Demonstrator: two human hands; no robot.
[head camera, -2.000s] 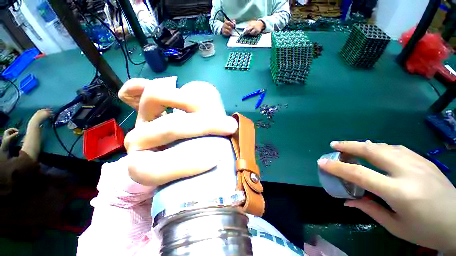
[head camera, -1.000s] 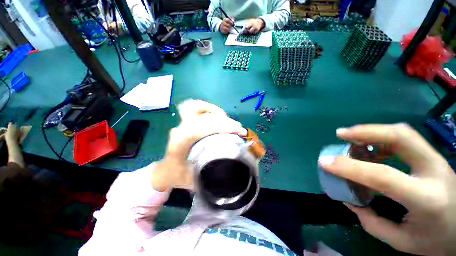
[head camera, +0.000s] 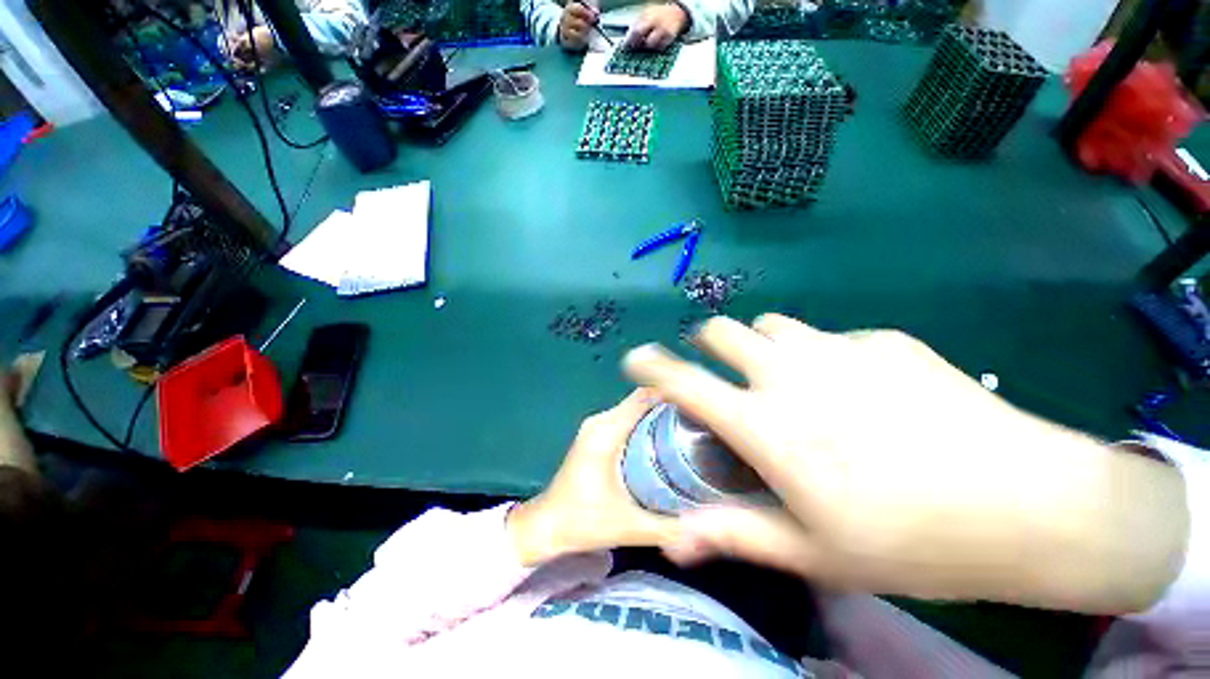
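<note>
My left hand (head camera: 597, 484) is wrapped around the silver-white vacuum flask (head camera: 646, 458), held upright close to my body over the bench's near edge. My right hand (head camera: 849, 444) is over the flask's top, fingers bent down around the grey lid (head camera: 697, 464). The right hand is slightly blurred and hides most of the lid and flask. Whether the lid is seated on the flask cannot be told. The brown strap is not visible.
Beyond the hands lie loose dark parts (head camera: 585, 321), small shiny parts (head camera: 713, 287) and blue cutters (head camera: 674, 246). Stacked circuit boards (head camera: 774, 126) stand behind. A phone (head camera: 328, 381), red bin (head camera: 219, 402) and white paper (head camera: 386, 239) are left. A person's hands (head camera: 657, 27) work opposite.
The flask, earlier tilted with its open mouth toward me, is now upright. My right hand has moved left with the lid onto the flask's top. The view has shifted slightly.
</note>
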